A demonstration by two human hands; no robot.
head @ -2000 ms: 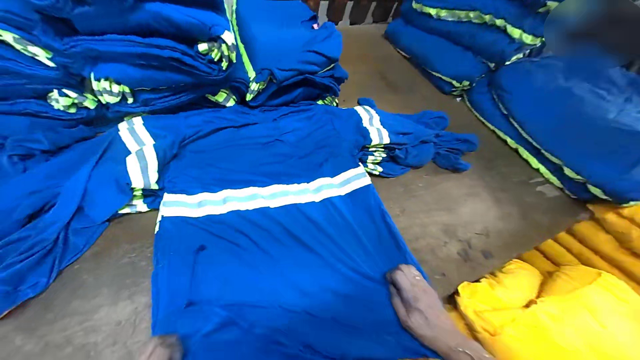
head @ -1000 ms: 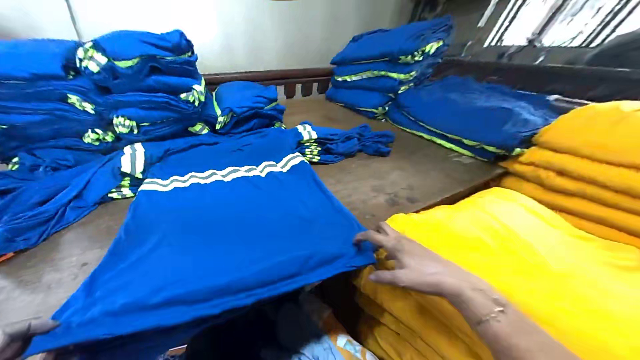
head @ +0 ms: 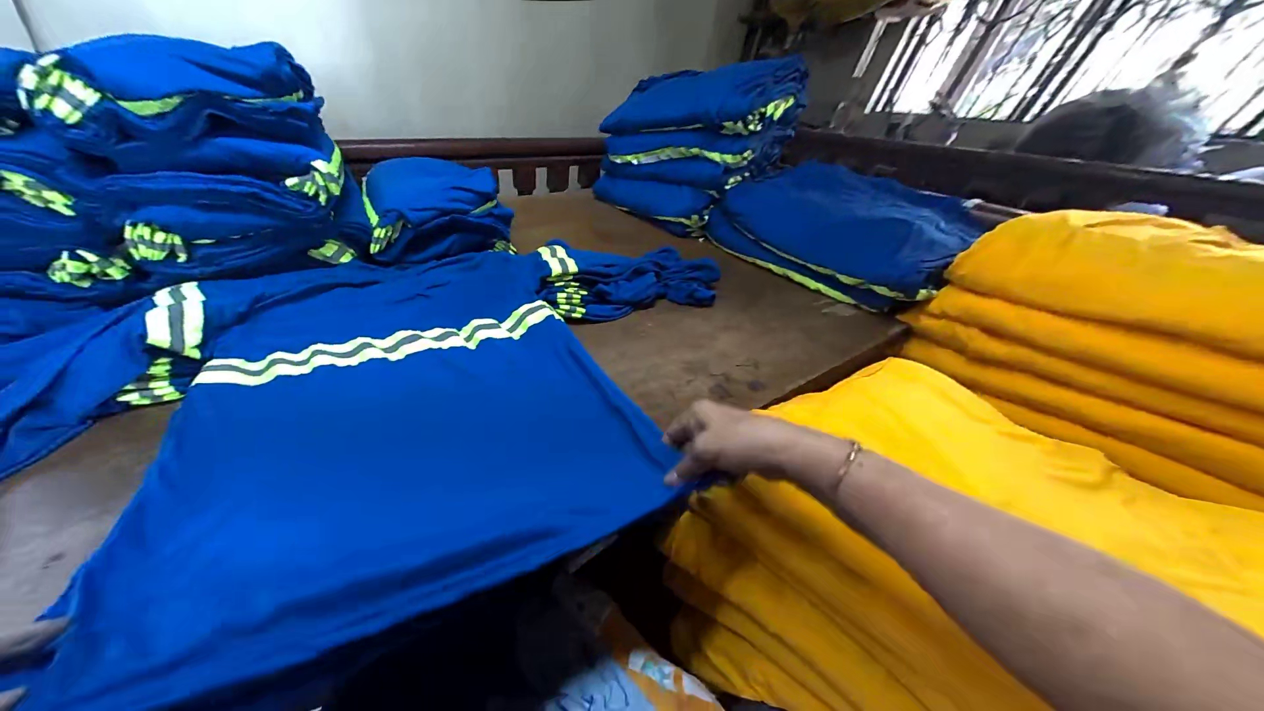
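Note:
A blue long-sleeved shirt (head: 395, 474) with a reflective band across it lies spread on a brown wooden table (head: 731, 336), its lower edge stretched past the table's front edge. My right hand (head: 716, 441), with a thin bracelet on the wrist, pinches the right corner of that lower edge between thumb and fingers. At the far left bottom my left hand (head: 30, 647) is partly cut off by the frame and holds the left corner. The right sleeve lies bunched on the table; the left one runs out to the left.
Folded blue garments with reflective trim form a tall pile (head: 207, 148) at the back left and a stack (head: 691, 148) at the back. More lie flat (head: 849, 237) on the right. Yellow folded cloth (head: 1116, 306) stands at the right, near a dark wooden rail (head: 987, 178).
The shirt's lower edge, outside the first frame, now shows stretched between both hands. My right hand has gone from lying flat on the cloth to gripping its corner. The view has tilted up.

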